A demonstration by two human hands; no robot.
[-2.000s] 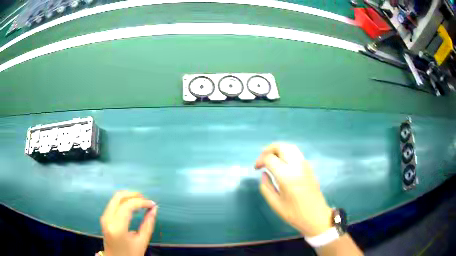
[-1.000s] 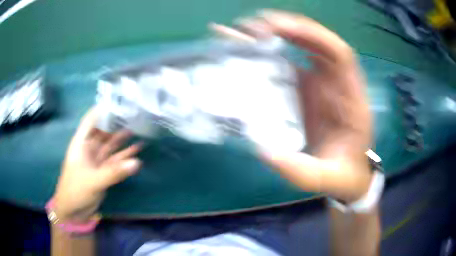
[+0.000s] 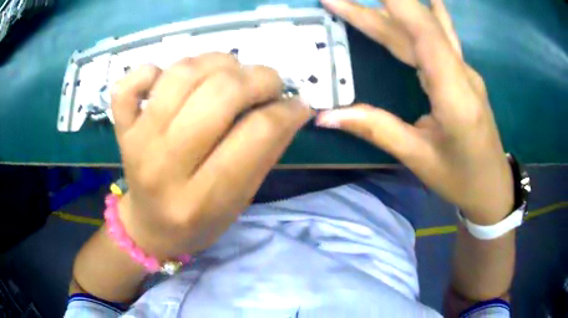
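Note:
A silver-white wheel bracket assembly [image 3: 268,46] spans the upper left and middle, over the green bench near its front edge. Its plate side with slots and small holes faces me; no wheels show. My left hand [image 3: 199,130] lies across its lower middle, fingers curled, fingertips together at the lower edge near the right end. Whether they pinch a small part is hidden. My right hand [image 3: 430,105] spans the right end, a fingertip at the upper right corner and the thumb at the lower right corner; the other fingers are spread.
The green bench [image 3: 529,105] ends in a front edge just below the assembly. Below it are my light-coloured clothing [image 3: 317,248] and a grey floor with yellow lines [image 3: 436,230]. Part of a metal unit [image 3: 15,12] shows at the upper left corner.
The three-wheel unit lay on the bench, then was lifted, blurred, mostly in my right hand. Now it is nearer the front edge, and my left hand has moved onto its lower middle.

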